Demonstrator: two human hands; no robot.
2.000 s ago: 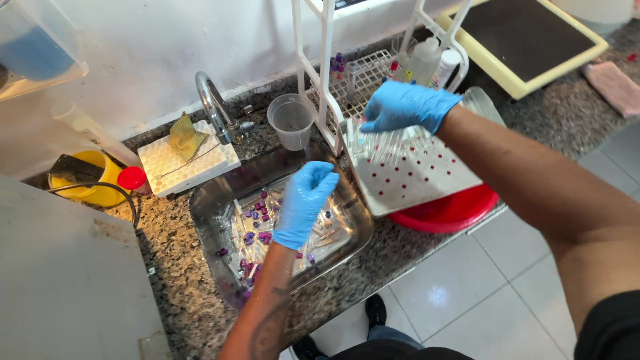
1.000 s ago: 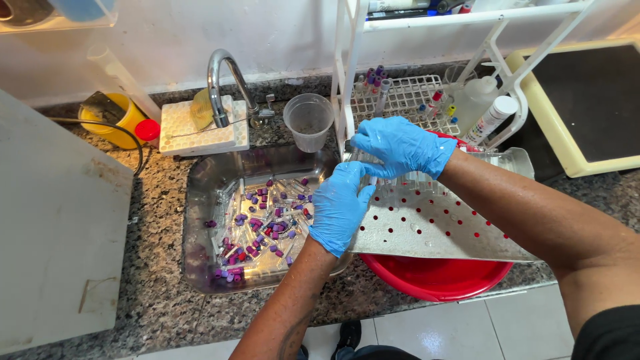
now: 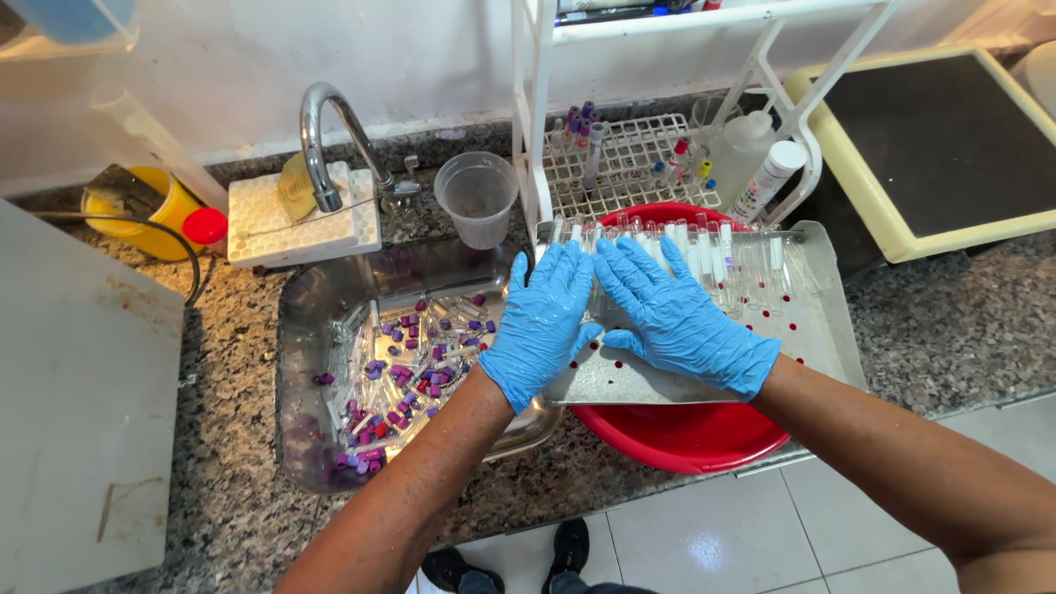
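Observation:
Both hands wear blue gloves. My left hand lies flat, fingers spread, over the left end of a row of glass tubes. Beside it, my right hand rests palm down on the same row, its fingers apart. The glass tubes lie side by side along the back of a perforated metal tray. Under the tray sits a red plastic basin. To the left, a steel sink holds many loose tubes and purple caps, with a few red ones. What lies beneath my palms is hidden.
A chrome faucet, a clear plastic cup and a white foam rack stand behind the sink. A white wire rack with capped tubes, a plastic bottle and a cream-framed dark panel are behind and right. A yellow container stands left.
Two seconds ago my left hand was over the sink; it moved right to the tray. My hands, bunched together at the tray's left end one second ago, now lie flat with fingers spread on the tubes.

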